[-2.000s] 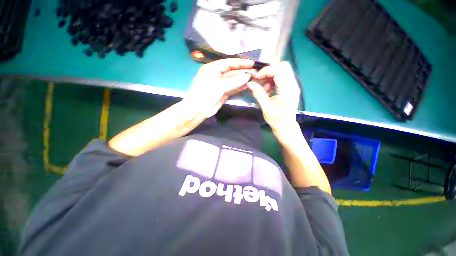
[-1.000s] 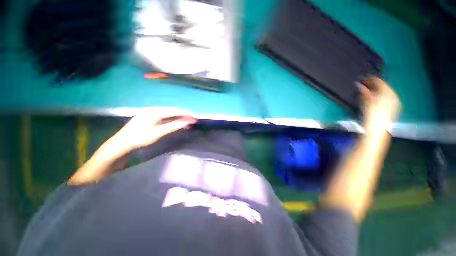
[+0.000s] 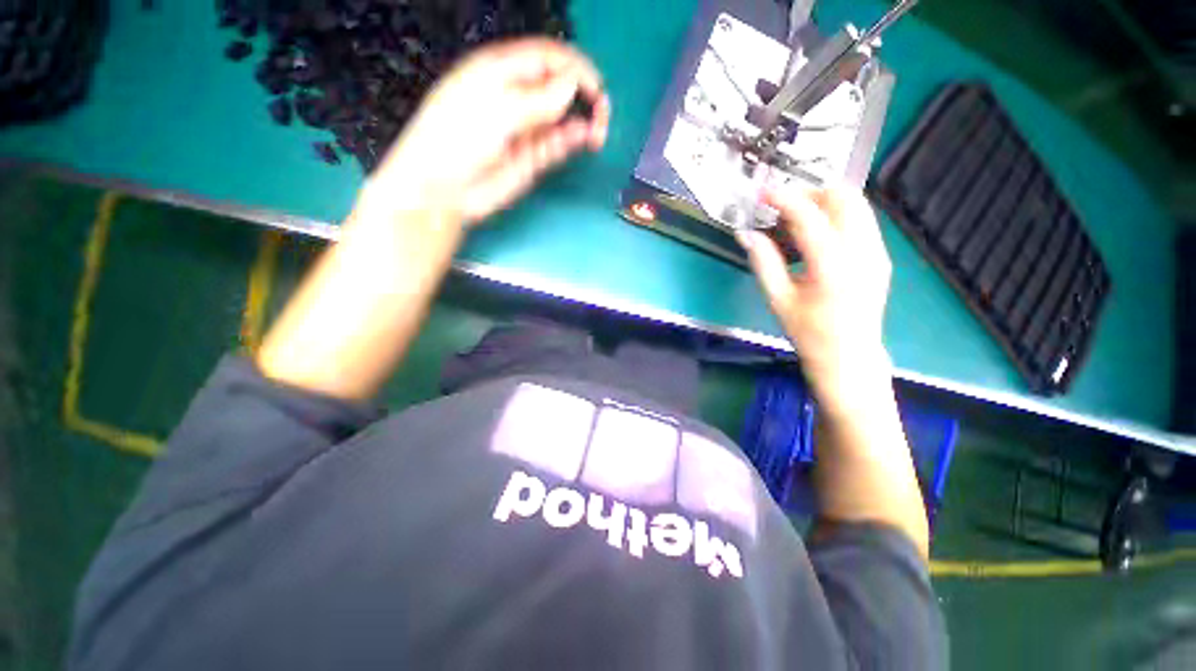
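My left hand [image 3: 505, 131] is raised over the mat beside the loose pile of black parts [image 3: 354, 79], its fingers curled around a small black plastic part [image 3: 581, 105]. My right hand [image 3: 826, 262] is at the near right edge of the benchtop fixture [image 3: 715, 118], with thumb and fingers apart at its plate. Whether the right fingertips hold anything tiny cannot be told. The fixture has a silver-white plate with radiating slots, metal bars over its centre and a glowing orange switch on its near side.
A black ribbed parts tray [image 3: 1003, 230] lies slanted on the teal bench mat [image 3: 577, 269], right of the fixture. More black ribbed trays [image 3: 46, 59] are at the far left. A blue crate [image 3: 938, 459] is below the bench edge, partly behind my right forearm.
My right hand has moved left from the parts tray to the fixture. My left hand has moved from the bench edge up beside the loose pile and now holds a black part. The view has shifted.
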